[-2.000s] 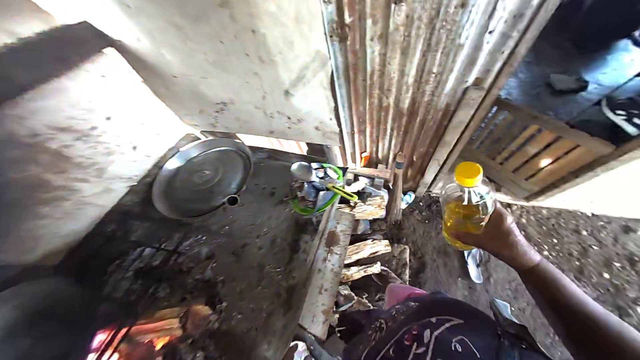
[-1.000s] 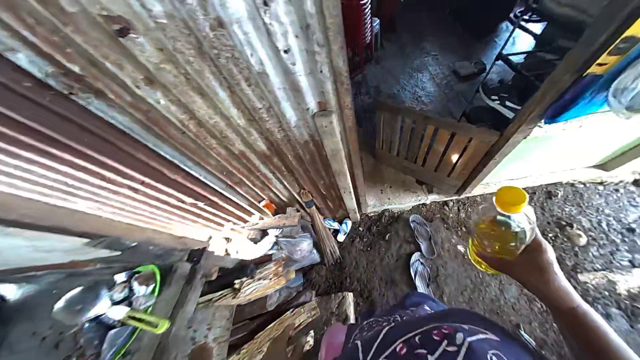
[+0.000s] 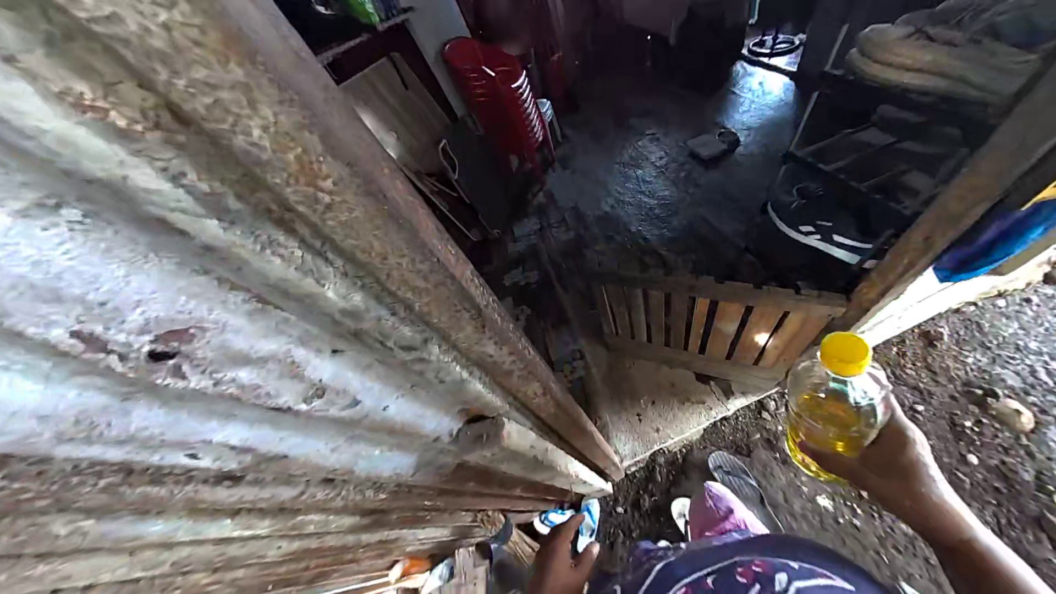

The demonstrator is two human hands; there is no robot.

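My right hand (image 3: pixel 887 462) is wrapped around a clear plastic bottle (image 3: pixel 835 412) with a yellow cap, part filled with yellow liquid, probably cooking oil. The bottle is upright or slightly tilted, over the dirt ground in front of the doorway. At the bottom edge my left hand (image 3: pixel 563 557) shows only its fingers, which are apart with nothing seen between them. Close by it lie blue-and-white flip-flops (image 3: pixel 587 524), at the foot of the corrugated metal wall (image 3: pixel 247 355).
A low slatted wooden gate (image 3: pixel 718 326) stands across part of the doorway, above a concrete sill (image 3: pixel 660 404). Wooden posts (image 3: pixel 528 363) frame the opening. Inside are stacked red plastic chairs (image 3: pixel 499 103) and a dark rack (image 3: pixel 866 173). Stones lie on the dirt at right.
The view has swung right, from the fire and the round metal lid to the doorway. My right hand has kept hold of the bottle. My left hand's fingers have come into view.
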